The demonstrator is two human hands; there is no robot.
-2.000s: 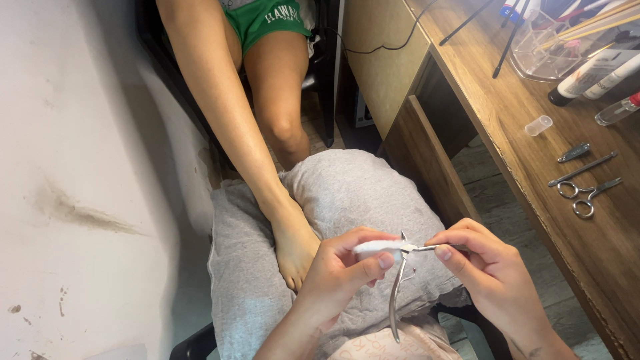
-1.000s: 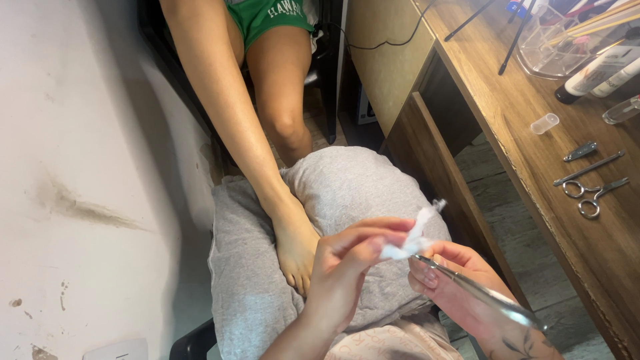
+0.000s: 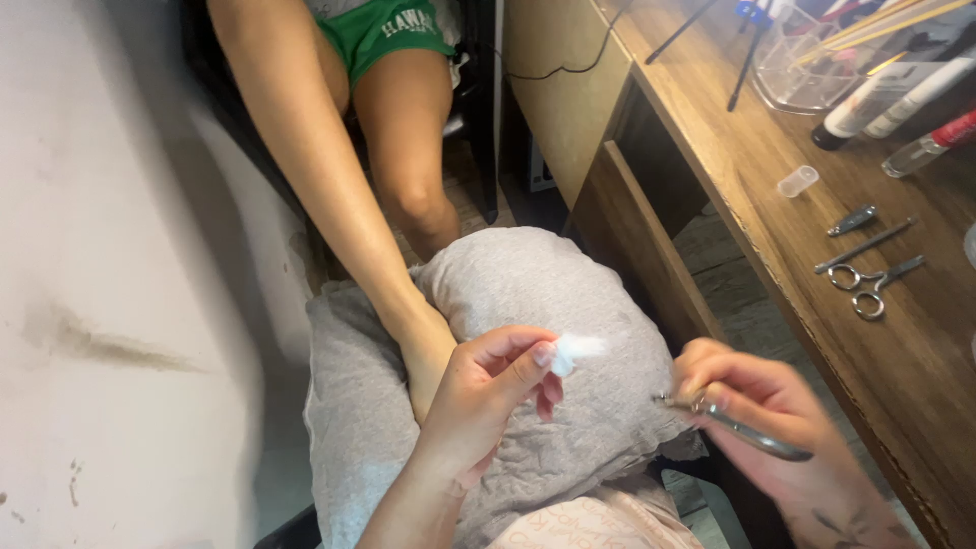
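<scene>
Between the thumb and fingers of my left hand [image 3: 503, 381] is a tuft of white cotton [image 3: 572, 352], held above a grey cloth-covered cushion [image 3: 534, 282]. My right hand [image 3: 755, 404], somewhat blurred, grips metal cuticle nippers [image 3: 747, 435] at the cushion's right side, apart from the cotton. Another person's bare foot [image 3: 427, 351] rests on the cushion to the left, its toes hidden behind my left hand and forearm.
On the wooden table [image 3: 732, 160] at the right lie scissors [image 3: 873, 286], a metal rod-shaped tool [image 3: 865, 245], a nail clipper [image 3: 852, 220], a plastic cap [image 3: 797, 181], tubes and a clear organizer [image 3: 801, 69]. A wooden panel [image 3: 648, 244] stands beside the cushion. A white wall [image 3: 114, 267] is at left.
My hands have moved apart: the nippers, at the cotton in the earlier frames, are now away to the right in my right hand. The cotton stays in my left hand.
</scene>
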